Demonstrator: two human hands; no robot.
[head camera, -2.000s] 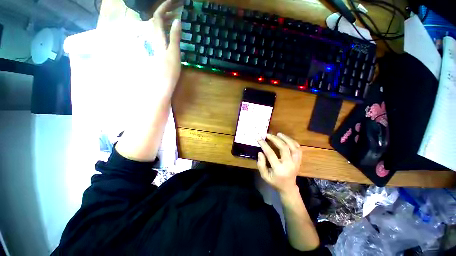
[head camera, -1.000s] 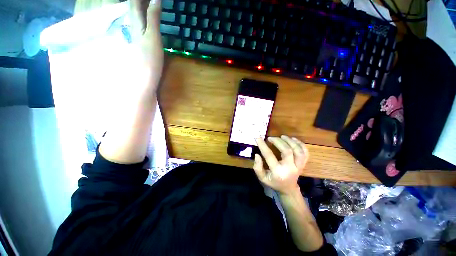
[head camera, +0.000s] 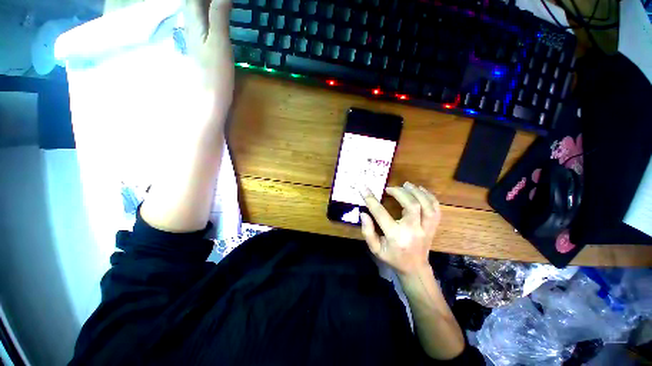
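A black-edged smartphone (head camera: 363, 161) with a bright white screen lies flat on the wooden desk, in front of the backlit keyboard (head camera: 386, 53). My right hand (head camera: 404, 225) is over its lower right part, the index fingertip at the screen and the other fingers loosely spread, holding nothing. My left hand (head camera: 209, 50) is at the left end of the keyboard, overexposed and cut off by the top edge. Its forearm lies over bright white paper sheets (head camera: 121, 107). Whether its fingers hold anything cannot be seen.
A small black flat item (head camera: 485, 152) lies right of the phone. A black mouse (head camera: 561, 200) sits on a black mouse pad (head camera: 532, 187) with pink prints. White pages (head camera: 640, 207) are at the right edge. Clear plastic bags (head camera: 532, 314) lie below the desk. Cables (head camera: 593, 18) are at upper right.
The view has shifted, so the keyboard now runs off the top edge. The phone's screen content has changed. My right index fingertip has moved slightly up and left on the screen.
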